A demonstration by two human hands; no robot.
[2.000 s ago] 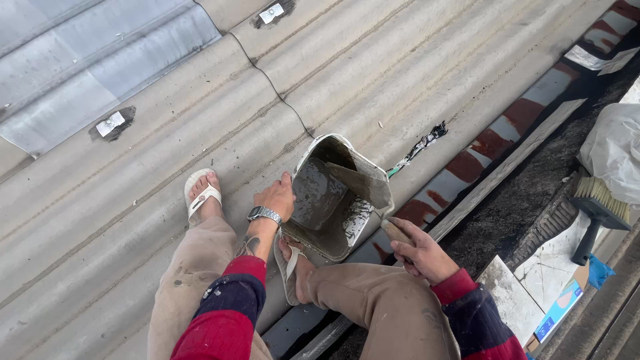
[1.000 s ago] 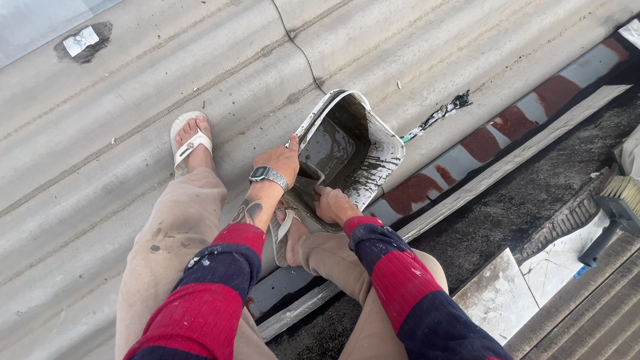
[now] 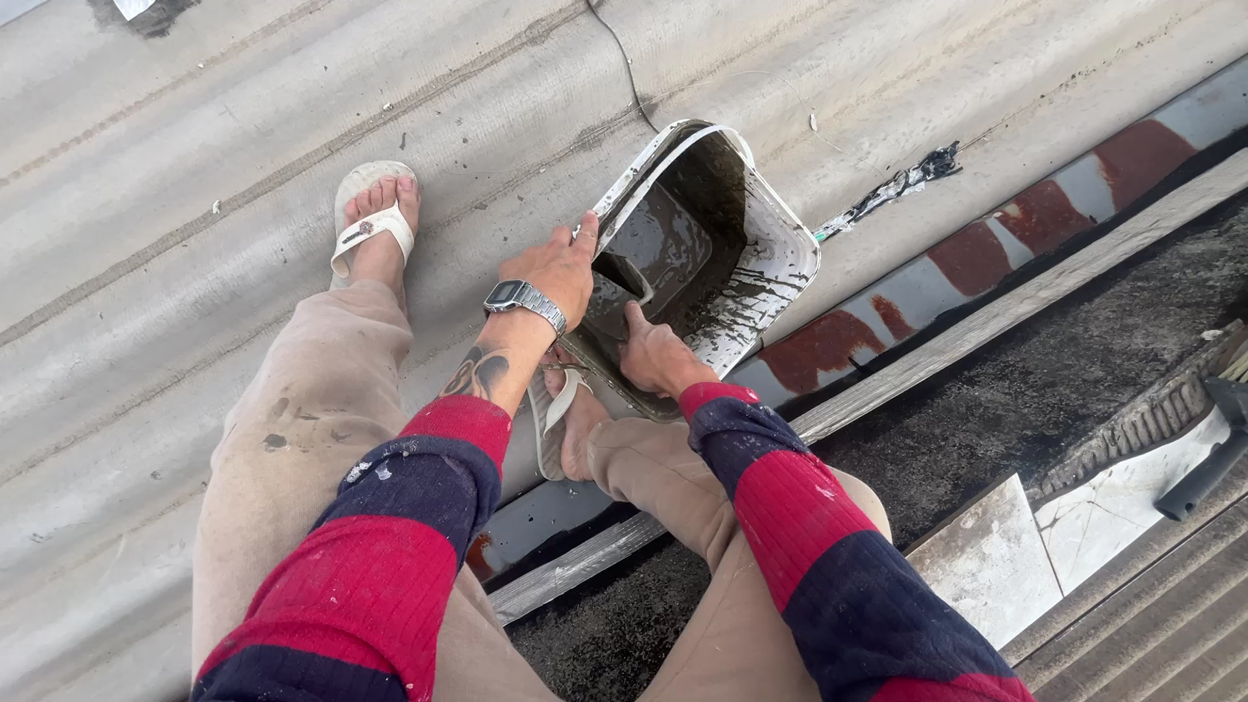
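A white plastic bucket (image 3: 780, 278) with a wire or plastic handle stands tilted between my feet, its inside smeared with dark grey wet material. My left hand (image 3: 551, 273), with a metal wristwatch above it, grips the bucket's near left rim. Inside the bucket's mouth, my right hand (image 3: 663, 351) is closed around a flat tool (image 3: 629, 275), whose blade edge shows by the wet mix; most of the tool is hidden by the hand and the mix.
Corrugated roof sheeting (image 3: 468, 117) lies under my sandalled feet. A rust-stained metal strip (image 3: 975, 258) and a wooden batten (image 3: 1033, 292) run diagonally beside the bucket. At the right are white tile pieces (image 3: 990, 565) and a brush with a black handle (image 3: 1194, 478). A dark cord touches the roof behind the bucket.
Two seconds ago my right hand held the flat tool's handle at the bucket's right rim; now it is down inside the bucket. My left hand stays on the rim.
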